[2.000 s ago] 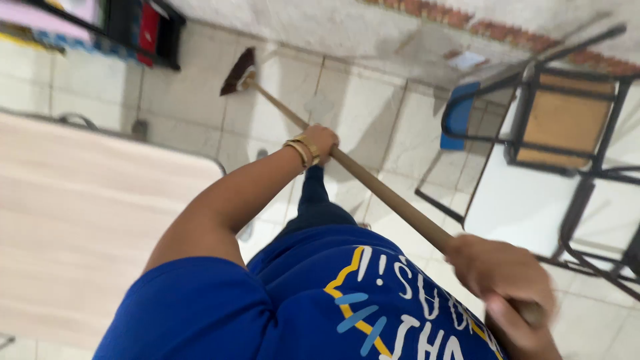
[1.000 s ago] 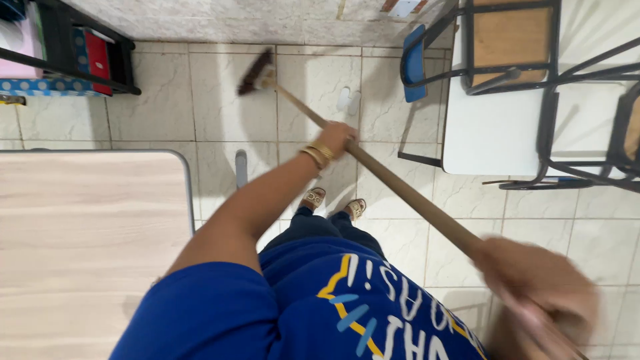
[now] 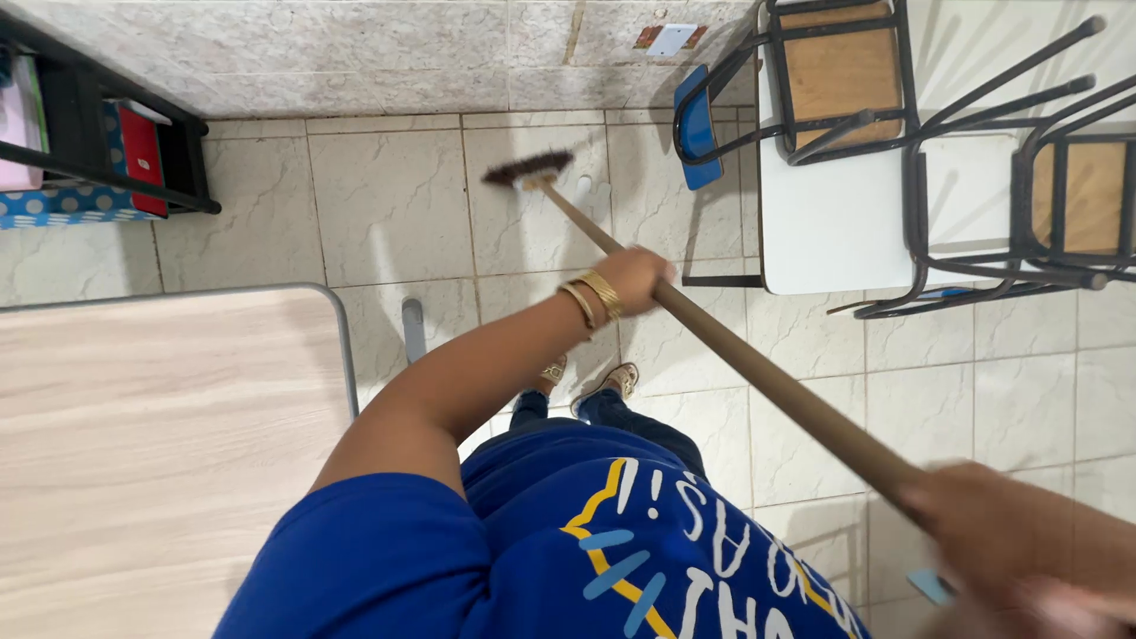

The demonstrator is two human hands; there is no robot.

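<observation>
A broom with a long wooden handle (image 3: 781, 382) runs diagonally across the view. Its dark bristle head (image 3: 529, 169) is over the tiled floor near the wall, slightly blurred. My left hand (image 3: 632, 282), with gold bracelets at the wrist, is closed around the middle of the handle. Farther up the handle, at the lower right, my right hand (image 3: 985, 532) grips it and is blurred by motion. The end of the handle past my right hand is hard to make out.
A wood-look table (image 3: 177, 444) stands at the left, below a black shelf rack (image 3: 191, 160) holding boxes. On a white table (image 3: 825, 231) at the right, metal-framed chairs (image 3: 848, 75) lie upturned. A marbled wall (image 3: 399, 53) bounds the tiled floor (image 3: 390, 204) ahead.
The broom head has swung rightward along the floor near the wall. Both hands stay on the handle. The view has turned and shifted since the oldest frame.
</observation>
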